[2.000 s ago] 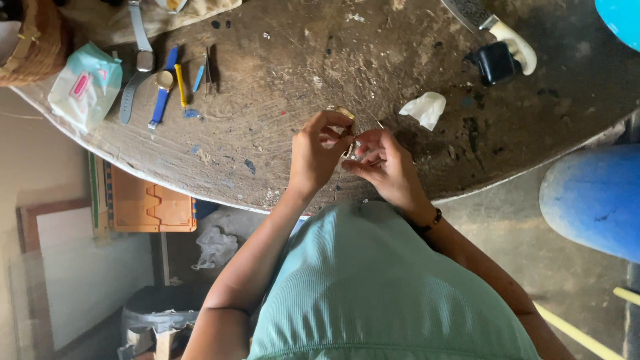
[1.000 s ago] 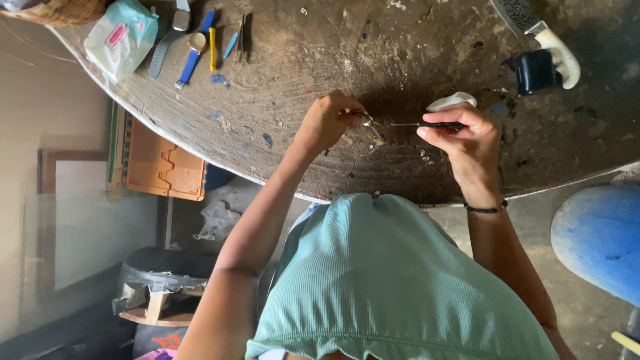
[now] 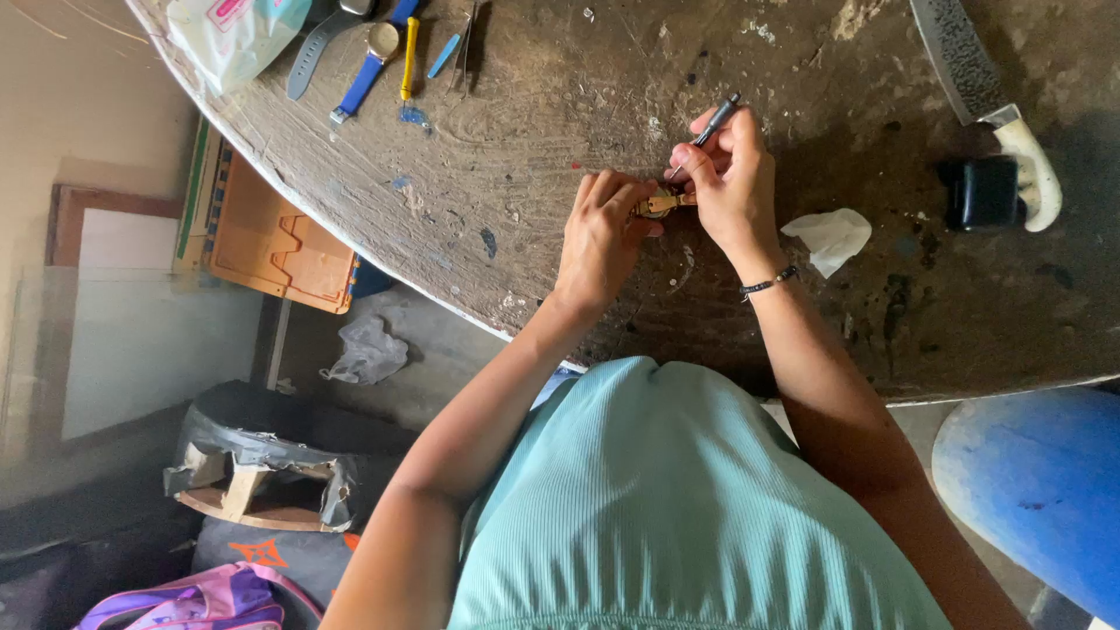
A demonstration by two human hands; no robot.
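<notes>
My left hand [image 3: 605, 232] grips a gold-coloured metal watch [image 3: 662, 204] low over the worn table. In my right hand [image 3: 731, 175] is a slim dark precision screwdriver [image 3: 719, 118], tilted, its thin shaft pointing down at the watch. Fingers hide part of the watch and the tool's tip. A piece of white tissue [image 3: 831, 239] lies right of my right wrist. Toward the upper left are a watch with a blue strap [image 3: 360, 83], a grey-strapped watch [image 3: 317, 52], a yellow tool [image 3: 409, 59], a small blue tool [image 3: 444, 56] and metal tweezers [image 3: 465, 48].
A knife with a pale handle [image 3: 1032, 166] lies at the right beside a small black box [image 3: 982, 192]. A plastic packet [image 3: 232, 39] sits at the table's upper left. Below the curved table edge are an orange crate [image 3: 280, 249] and a blue drum [image 3: 1037, 490].
My right hand has moved left to the watch, and the screwdriver now slants steeply rather than lying level. Two seconds ago both hands were together at the table with no screwdriver plainly visible.
</notes>
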